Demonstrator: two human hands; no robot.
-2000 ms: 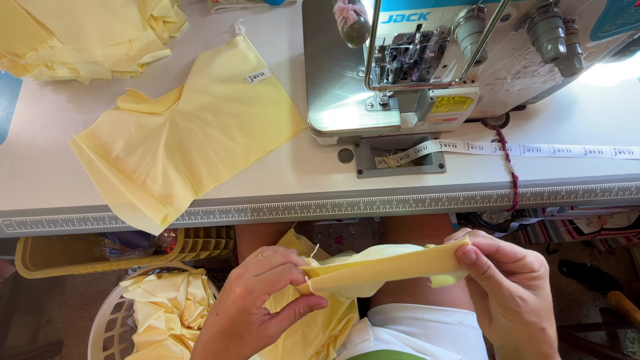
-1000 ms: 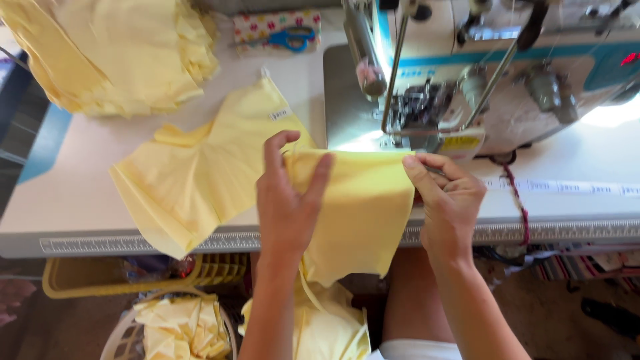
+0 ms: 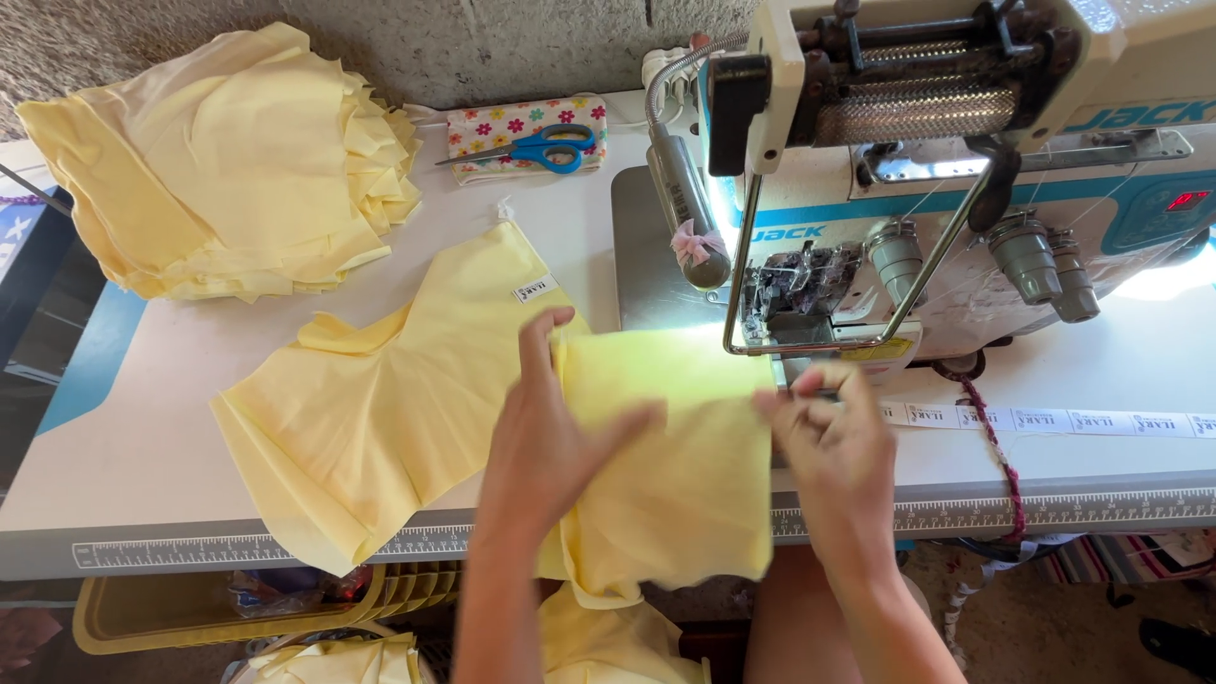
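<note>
A yellow fabric piece [image 3: 674,475] hangs over the table's front edge, its top edge at the presser foot area of the Jack overlock sewing machine [image 3: 817,285]. My left hand [image 3: 560,437] lies on its left side, thumb spread over the cloth and index finger raised. At its upper right corner, my right hand [image 3: 831,427] pinches the edge; this hand is blurred. Left of my left hand, another yellow fabric piece [image 3: 408,389] with a small sewn label [image 3: 535,289] lies on the table and hangs slightly over the front.
A stack of yellow fabric pieces [image 3: 228,171] is at the back left. Blue-handled scissors [image 3: 541,147] rest on a flowered cloth [image 3: 475,123]. A label ribbon [image 3: 1045,421] runs along the right. Below the table are a yellow plastic basket [image 3: 104,617] and more yellow fabric [image 3: 332,660].
Both hands have raised the yellow fabric from above my lap to the machine, where it now lies spread by the needle area. The view has shifted to show more of the table's back.
</note>
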